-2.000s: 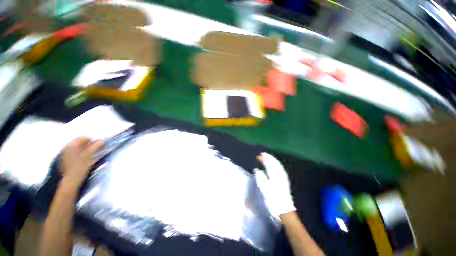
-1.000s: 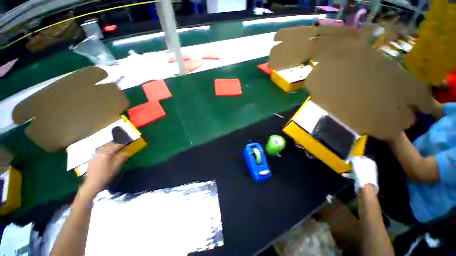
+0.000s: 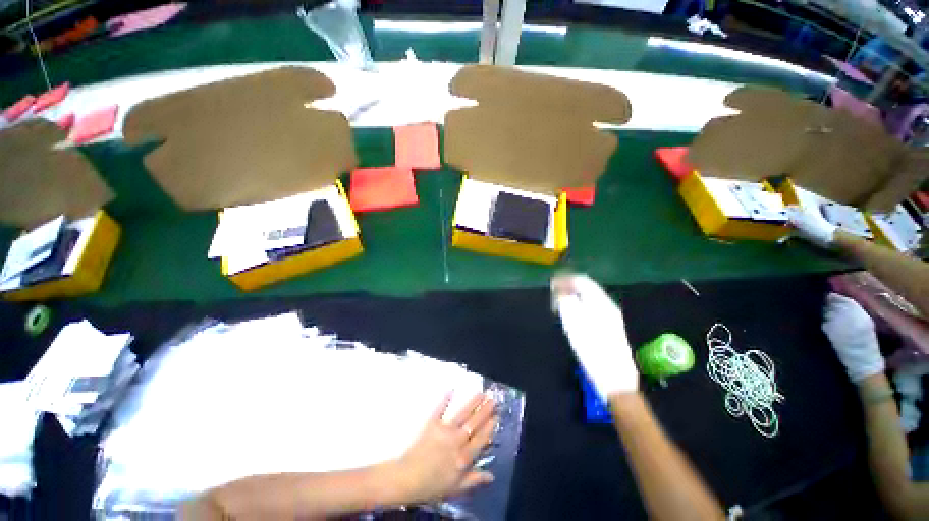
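My left hand (image 3: 453,448) is bare and lies flat, fingers spread, on the right part of the pile of clear plastic bags (image 3: 275,407). My right hand (image 3: 594,331), in a white glove, is above the blue tape dispenser (image 3: 596,395) and partly covers it. The glove is blurred, and I cannot tell if it holds anything. Beyond it, an open yellow retail box (image 3: 509,249) holds a dark device (image 3: 522,218) and white paper. Another open box (image 3: 295,267) to its left holds white printed paper and a dark device.
A green roll (image 3: 666,355) and tangled pale loops (image 3: 746,382) lie right of the dispenser. Leaflets (image 3: 76,371) and a small green ring (image 3: 38,320) are at left. Red-orange squares (image 3: 384,189) lie between boxes. A neighbour's gloved hands (image 3: 854,336) are at right, one at a box.
My left hand has left the left box and is on the bags. My right hand has left the right box, which now stands on the green belt. The view has turned.
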